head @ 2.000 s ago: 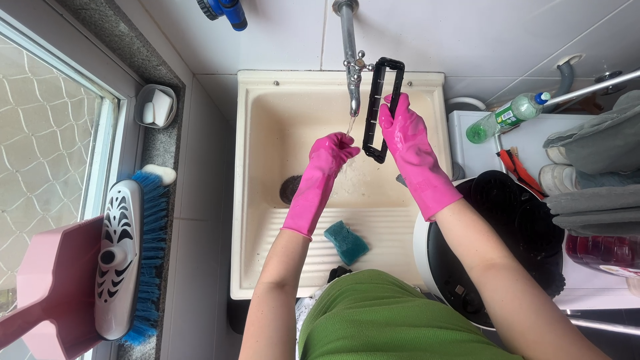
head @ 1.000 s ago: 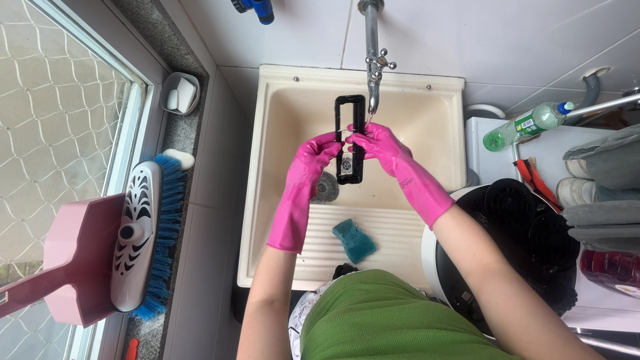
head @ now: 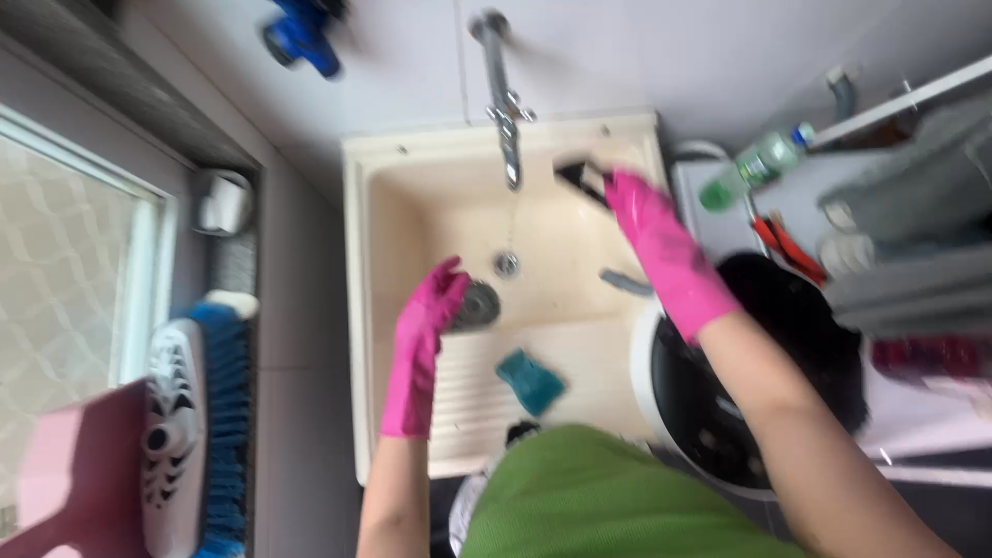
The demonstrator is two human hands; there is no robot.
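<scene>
In a pink rubber glove, my right hand [head: 659, 240] grips a black plastic frame [head: 583, 180] above the right side of the cream laundry sink [head: 358, 310]. The frame is blurred. My left hand [head: 422, 341], gloved the same way, hovers over the sink's left part with fingers apart and nothing in them. Beside its fingertips lies a round grey drain strainer [head: 475, 305]. A thin stream of water falls from the metal faucet [head: 508, 132] toward the drain [head: 506, 265]. A teal sponge [head: 532, 381] rests on the ribbed washboard.
A black round tub or basin [head: 759, 372] stands right of the sink, near a green plastic bottle [head: 756, 167] and red-handled pliers or shears [head: 789, 249]. Grey clothes [head: 922, 194] hang at right. At left are a blue-bristled broom head [head: 174, 434] and a pink dustpan [head: 85, 465].
One second ago both hands were at the black frame; now my left hand is off it and lower left, while my right hand has carried the frame to the right.
</scene>
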